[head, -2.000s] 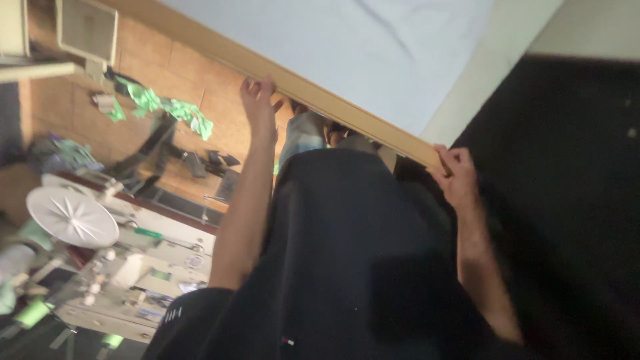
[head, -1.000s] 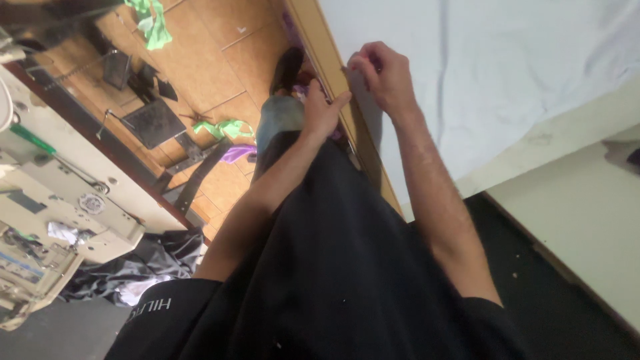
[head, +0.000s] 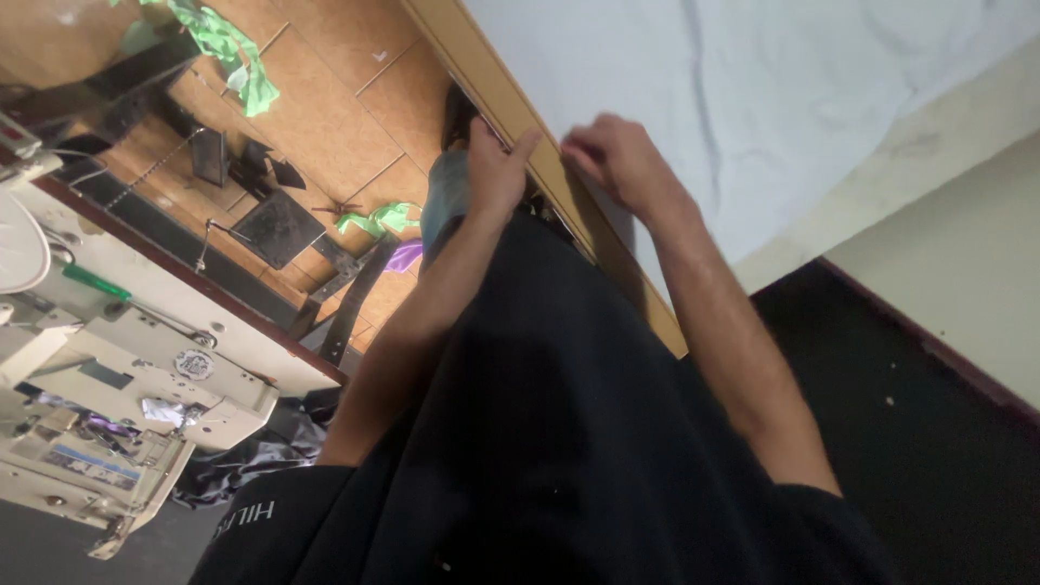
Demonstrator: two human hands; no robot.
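My left hand (head: 500,171) rests against the wooden edge strip (head: 487,77) of a table, its thumb on top and its fingers partly hidden at the strip's outer side. Just inside that strip, my right hand (head: 609,158) is curled above pale blue-white fabric (head: 780,89) spread on the tabletop. Its fingertips are near the fabric's border beside the strip; whether they pinch the cloth cannot be told. The fabric shows long creases.
An industrial sewing machine (head: 154,374) on a white table stands at the left, with a green-handled tool (head: 96,281) by it. Green scraps (head: 236,61), a purple scrap (head: 405,257) and a black pedal (head: 279,229) are on or above the tiled floor.
Two seconds ago my hands were far apart on the wooden edge; they came close together by one second ago. The view has turned considerably since the first frame.
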